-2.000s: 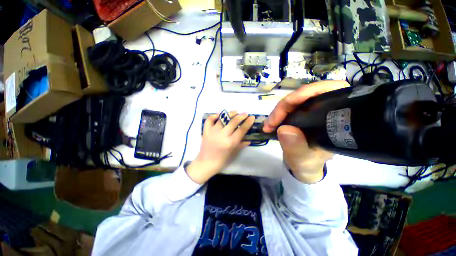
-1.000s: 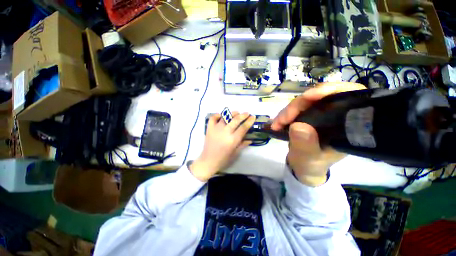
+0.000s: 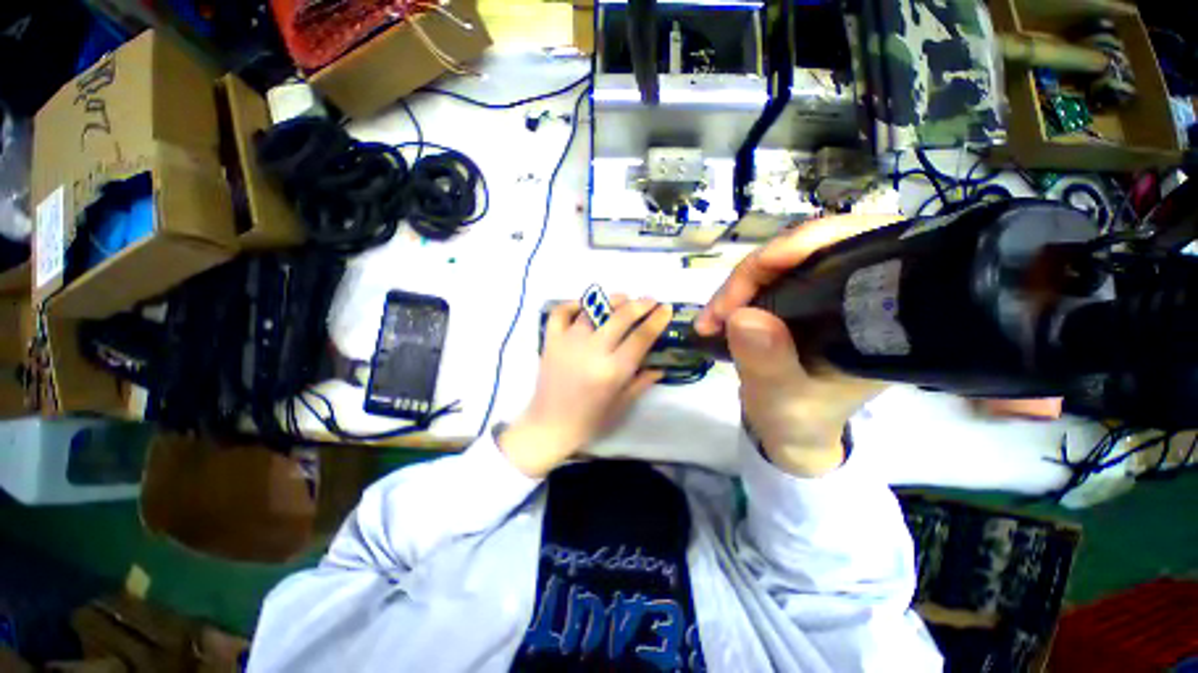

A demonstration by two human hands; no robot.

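Observation:
A dark portable speaker [image 3: 683, 358] lies on the white bench in front of me, mostly under my fingers. My left hand [image 3: 585, 375] holds it down, with a small blue-and-white piece [image 3: 597, 305] at its fingers. My right hand [image 3: 795, 375] grips the front end of a big black electric screwdriver [image 3: 946, 296] with a pale label. The screwdriver's tip points left at the speaker; the tip and any screw are hidden by my fingers.
A metal fixture [image 3: 677, 171] stands at the back, with a camouflage speaker [image 3: 935, 72] beside it. A smartphone [image 3: 407, 352], coiled black cables [image 3: 447, 193] and a cardboard box [image 3: 132, 171] are on the left. A box of small parts [image 3: 1110, 125] is at the back right.
The screwdriver and my right hand have shifted slightly left since one second ago. A pinkish thing now shows below the screwdriver. My left hand stays on the speaker.

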